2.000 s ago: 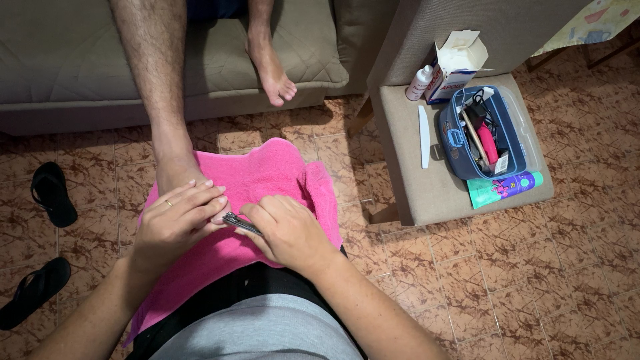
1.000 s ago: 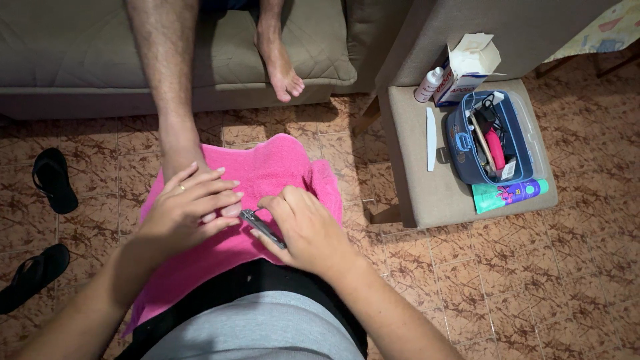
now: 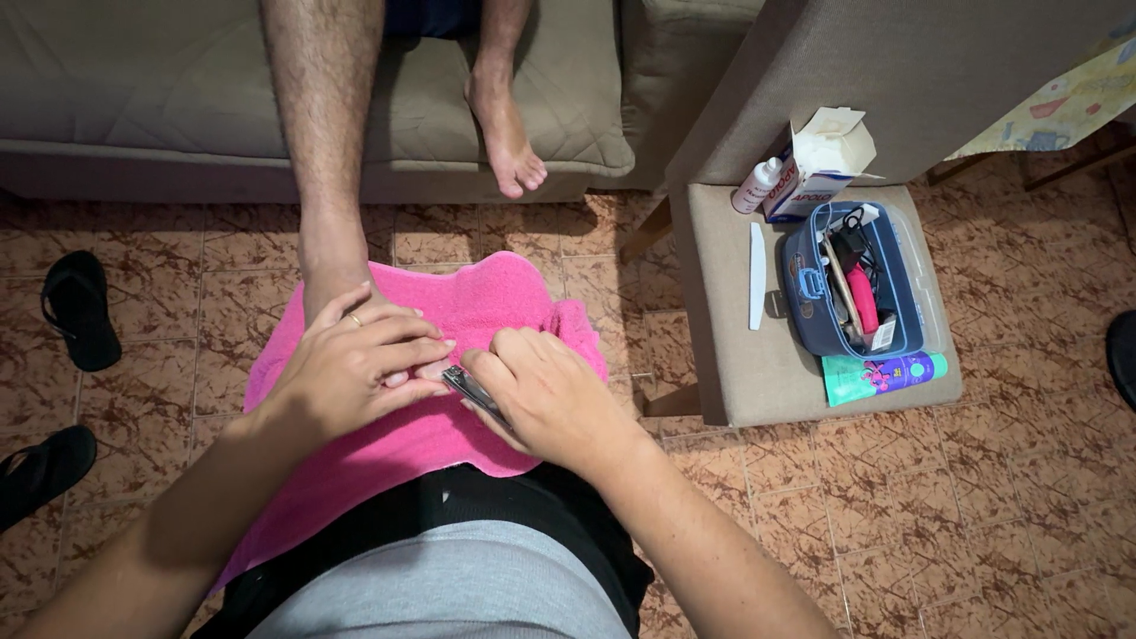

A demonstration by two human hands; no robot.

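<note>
A person's bare foot (image 3: 333,288) rests on a pink towel (image 3: 479,293) spread over my lap. My left hand (image 3: 355,364) lies over the front of that foot, its fingers closed around the toes. In my right hand (image 3: 550,399) is a metal nail clipper (image 3: 479,397), held between thumb and fingers. The clipper's jaws are at the tip of the big toe (image 3: 433,371); whether they are closed on the nail cannot be told. My left fingers hide most of the other toes.
To the right, a padded chair (image 3: 723,373) holds a blue plastic case (image 3: 812,324) of tools, a white nail file (image 3: 756,275), a bottle (image 3: 757,186), an open box (image 3: 825,164) and a tube (image 3: 887,374). Black flip-flops (image 3: 82,311) lie at left. The person's other foot (image 3: 504,133) hangs by the sofa (image 3: 177,98).
Against two seconds ago, my right hand and the clipper sit slightly farther from my left hand, at a steeper slant. My left hand still holds the foot.
</note>
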